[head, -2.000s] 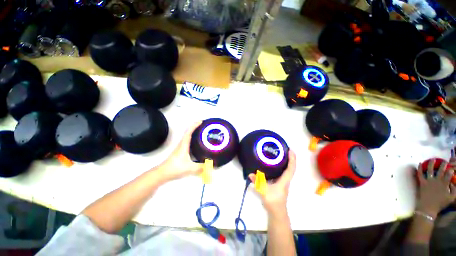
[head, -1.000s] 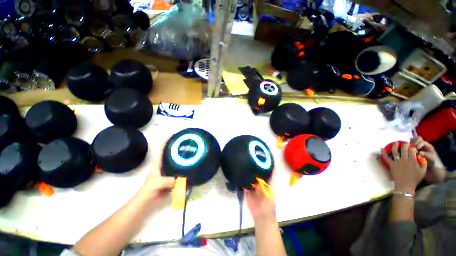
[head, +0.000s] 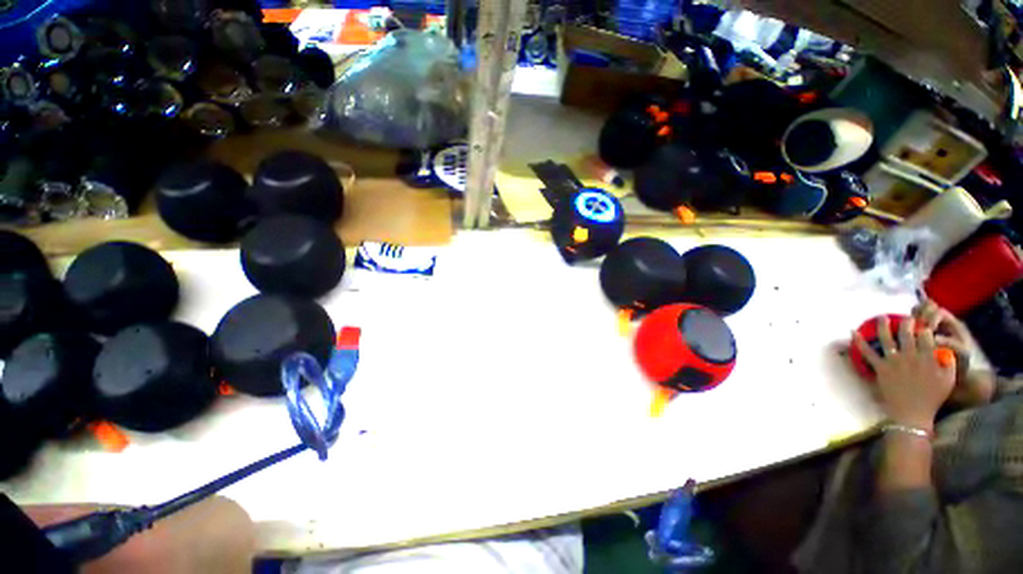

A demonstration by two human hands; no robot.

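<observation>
A dark cable (head: 224, 482) runs from a black shape (head: 17, 544) at the bottom left corner, cut off by the edge. Its blue coil (head: 312, 406) ends in a red-tipped plug (head: 349, 338) over the bench. Blurred skin (head: 196, 533), seemingly my left hand or arm, shows beside the dark plug end; its fingers and grip cannot be made out. Another blue cable coil (head: 676, 527) shows beyond the bench's front edge. My right hand is out of the picture.
Several black speakers (head: 275, 342) sit at left. A red speaker (head: 684, 348), two black speakers (head: 642, 275) and a lit black one (head: 587, 222) stand right of centre. A metal post (head: 490, 112) rises behind. At right, another person's hands (head: 914, 376) hold a red speaker.
The two lit black speakers and my hands have left the bench middle. The red-tipped blue coil now shows large at left, and another blue coil is beyond the front edge.
</observation>
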